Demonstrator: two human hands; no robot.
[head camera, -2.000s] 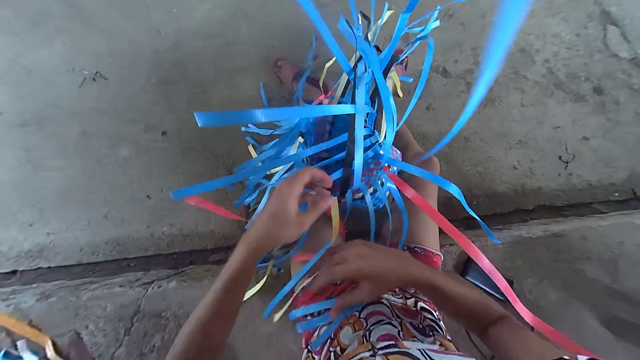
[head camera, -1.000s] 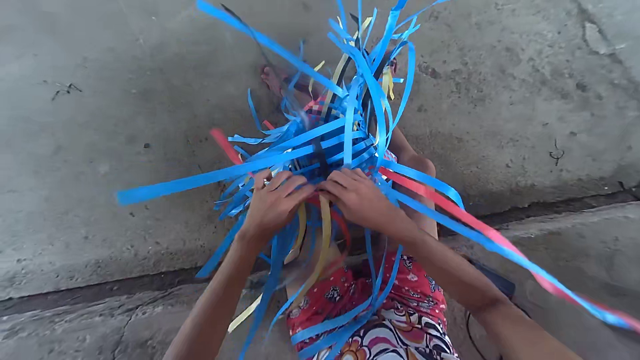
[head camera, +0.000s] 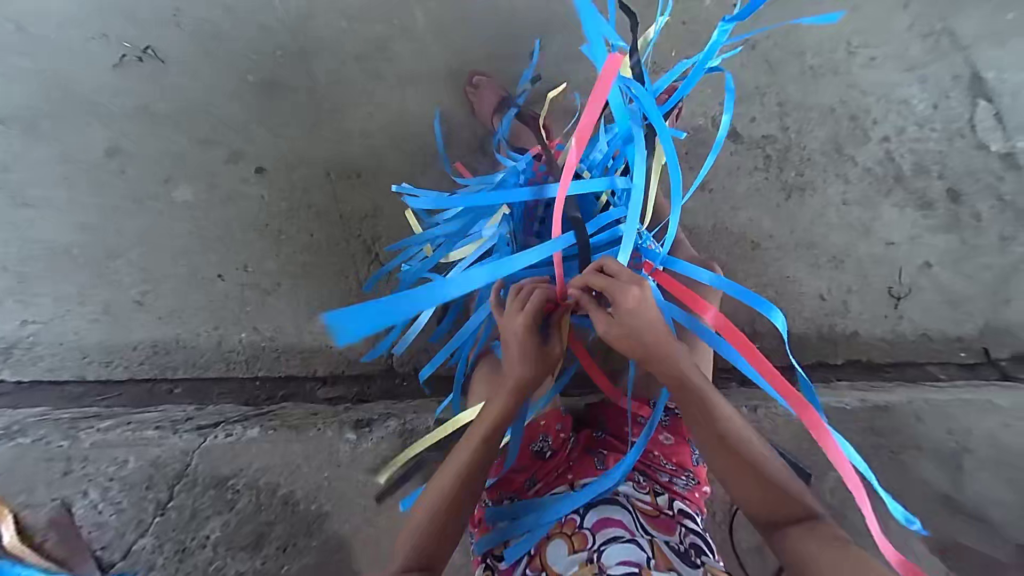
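A piece of weaving made of blue plastic strips (head camera: 480, 276), with some red, yellow and black ones, rests over my legs, its loose ends spreading all round. My left hand (head camera: 530, 330) and my right hand (head camera: 614, 308) meet at its near edge. Between their fingertips they pinch a pink-red strip (head camera: 572, 172), which stands up and away from me. A black strip (head camera: 580, 240) runs just beyond my right fingers. Another red strip (head camera: 768, 376) trails from the right side of the weave past my right forearm. My fingers partly hide the crossing of the strips.
Rough concrete floor (head camera: 240, 200) surrounds my feet, with a long crack (head camera: 200, 392) across it near my knees. Part of a bundle of strips (head camera: 24, 544) shows at the bottom left corner. A dark object (head camera: 790, 464) with a thin cord lies beside my right forearm.
The pink-red strip now stands up between my fingers; it did not stand there in the earlier frames. My hands were apart two seconds ago and have come together at the near edge.
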